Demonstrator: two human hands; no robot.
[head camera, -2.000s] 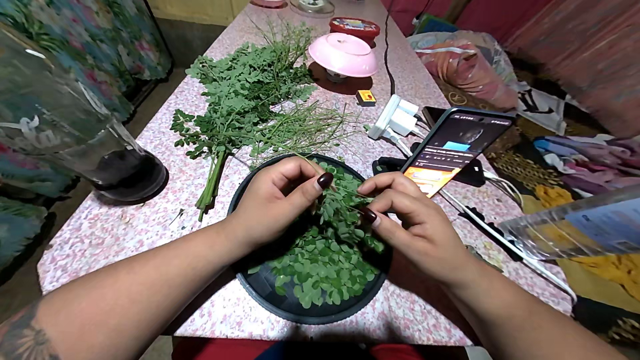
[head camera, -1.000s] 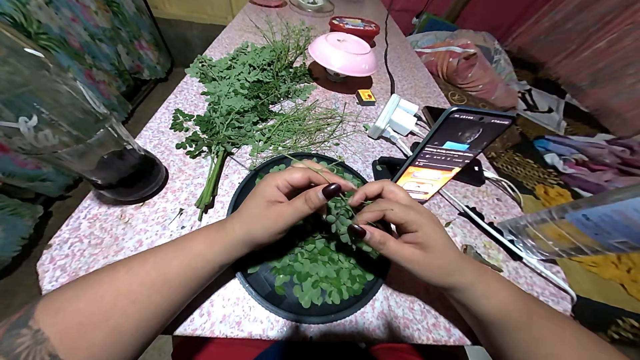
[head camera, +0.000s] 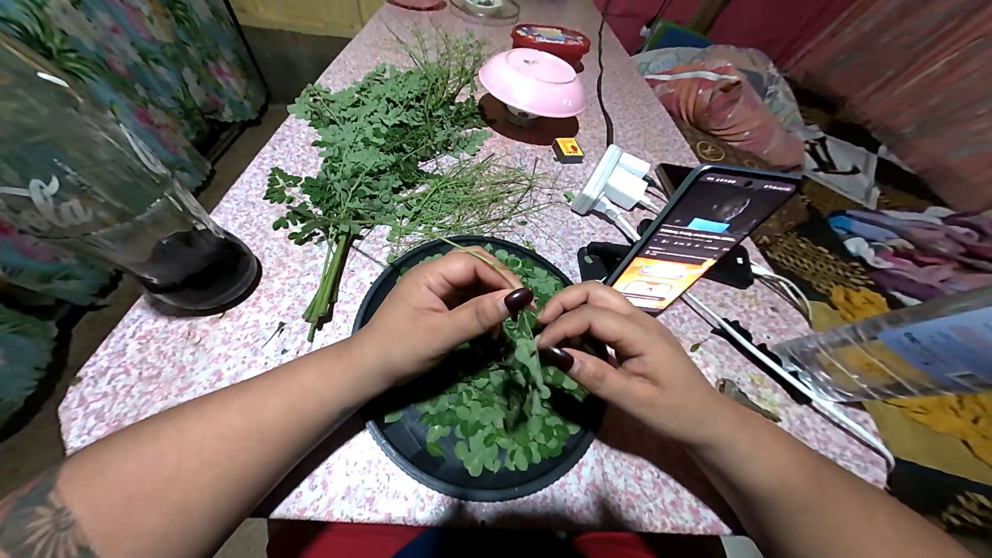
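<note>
My left hand (head camera: 449, 310) pinches a thin green stem (head camera: 484, 260) between thumb and fingers, above a round black tray (head camera: 473, 490). Close beside it on the right, my right hand (head camera: 620, 353) has its thumb and fingertips on the leafy sprig (head camera: 523, 364) that hangs from that stem. Loose small green leaves (head camera: 488, 434) cover much of the tray. Behind the tray lies a bundle of leafy stalks (head camera: 364, 147), its cut stems toward me, with thin bare stems (head camera: 473, 194) at its right. The fingertips partly hide the sprig.
A large glass bottle with dark liquid (head camera: 198, 267) stands at the left. To the right are a propped smartphone (head camera: 697, 232), a white power adapter with plugs (head camera: 612, 182), cables and a clear plastic bottle (head camera: 891, 345). Farther back sit a matchbox (head camera: 568, 149), an upturned pink bowl (head camera: 533, 81) and a red container (head camera: 550, 43).
Both hands have shifted slightly over the tray, and the fingers have changed their hold on the sprig. The bundle, phone and bottles stay where they were.
</note>
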